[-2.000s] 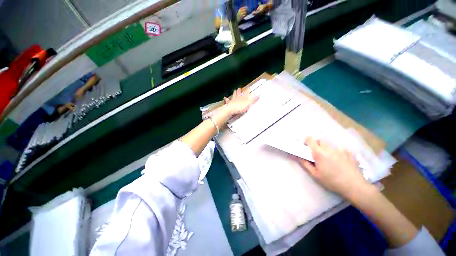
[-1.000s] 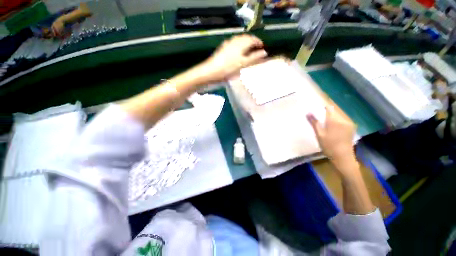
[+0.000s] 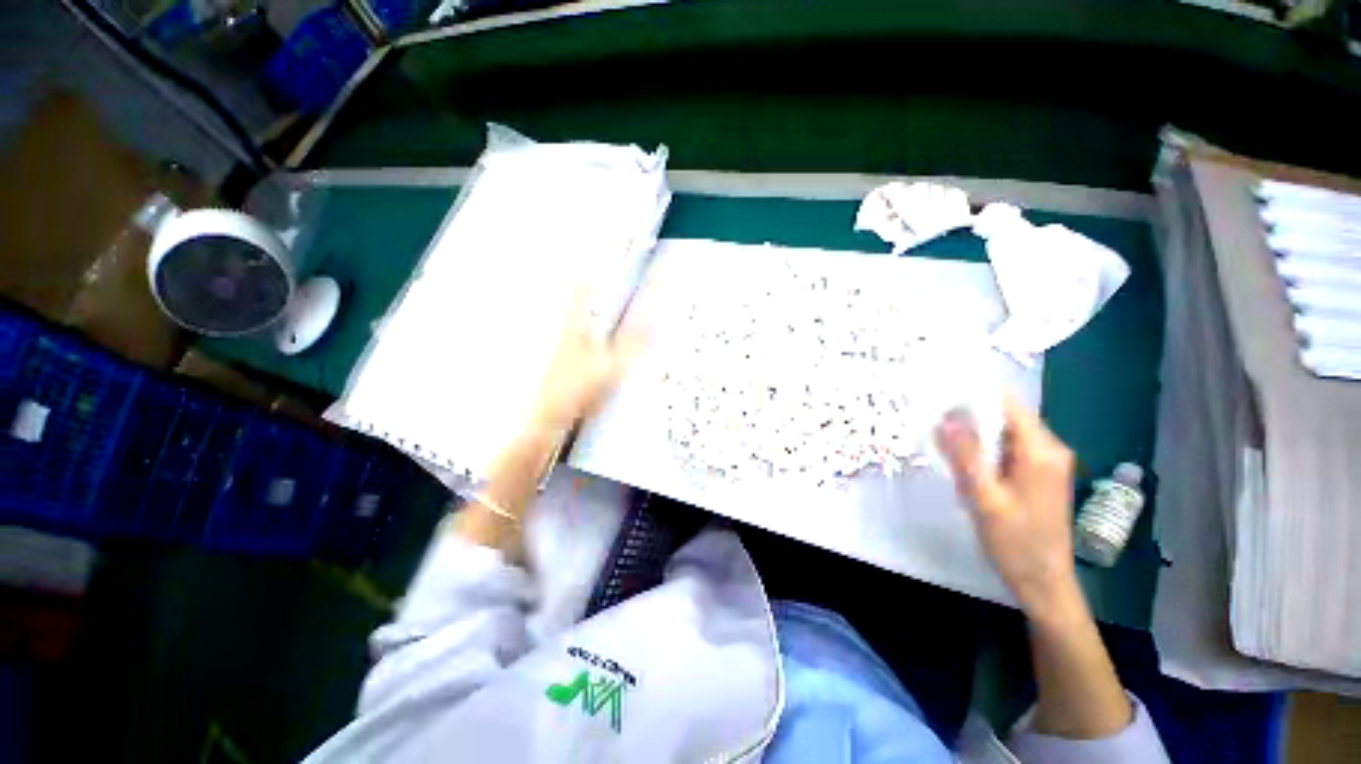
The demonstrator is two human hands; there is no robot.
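Many small white pieces lie in a wide heap on the white work board. My left hand is blurred at the right edge of the left stack of white strips; whether it holds anything cannot be told. My right hand is over the board's right part, thumb and fingers apart, with nothing clearly seen in it. A small glue bottle with a printed label stands upright on the green bench, right of my right hand.
A layered stack with pale sheets and toothed white strips stands at the right edge. A crumpled white cloth lies at the board's far right corner. A white round fan is at the left, above blue crates.
The view has swung left. Both hands have left the right stack; my left hand is now by the left stack and my right hand over the board.
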